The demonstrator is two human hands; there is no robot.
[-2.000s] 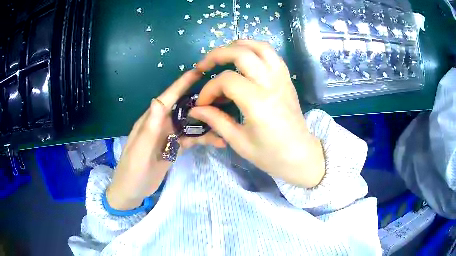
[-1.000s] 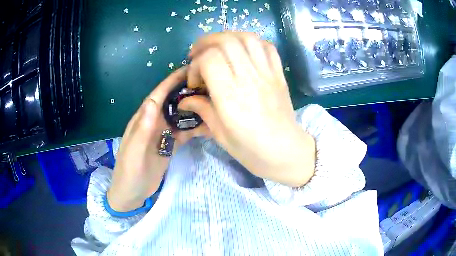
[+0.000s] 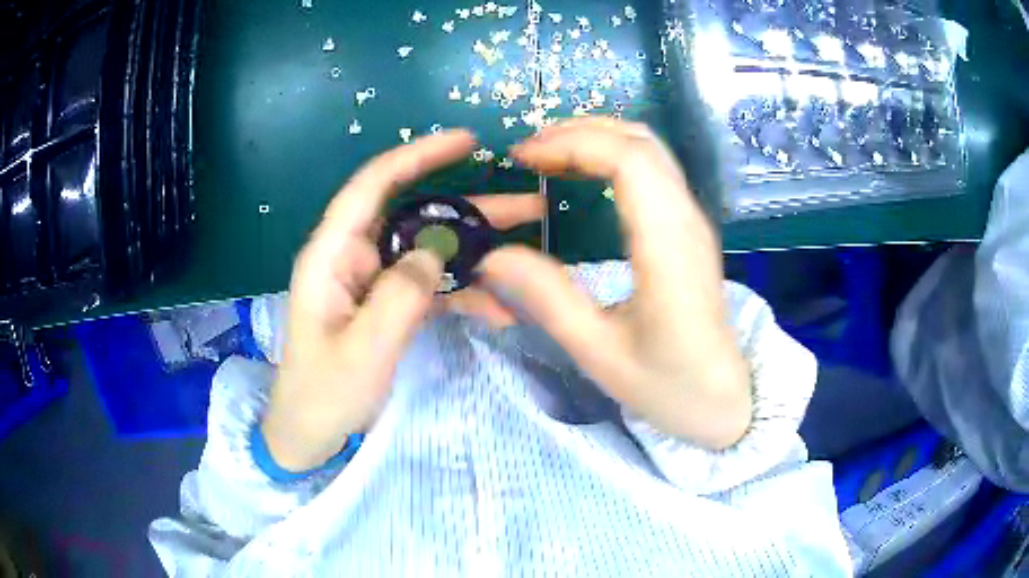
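Note:
A round black housing [image 3: 472, 233] is held between my two hands above the mat's front edge. A dull green round area shows at its middle, with silvery parts near its rim. My left hand [image 3: 355, 288] grips the housing from the left, its thumb over the face. My right hand [image 3: 643, 282] is at the right side, its thumb at the rim and its index finger raised apart; it is blurred, and whether it grips the rim is hard to tell. Many small white pieces [image 3: 530, 73] lie loose on the green mat [image 3: 271, 136] beyond the hands. The circuit board is not visible.
Black blister trays [image 3: 68, 158] are stacked at the left. A clear blister tray [image 3: 835, 113] with parts in its pockets stands at the right. Blue bins [image 3: 135, 378] are below the bench edge. Another person's sleeve [image 3: 982, 327] is at the far right.
My right hand has opened and moved right, off the housing's face. My left thumb now lies over the face. A green round area shows there, and the circuit board has gone out of sight.

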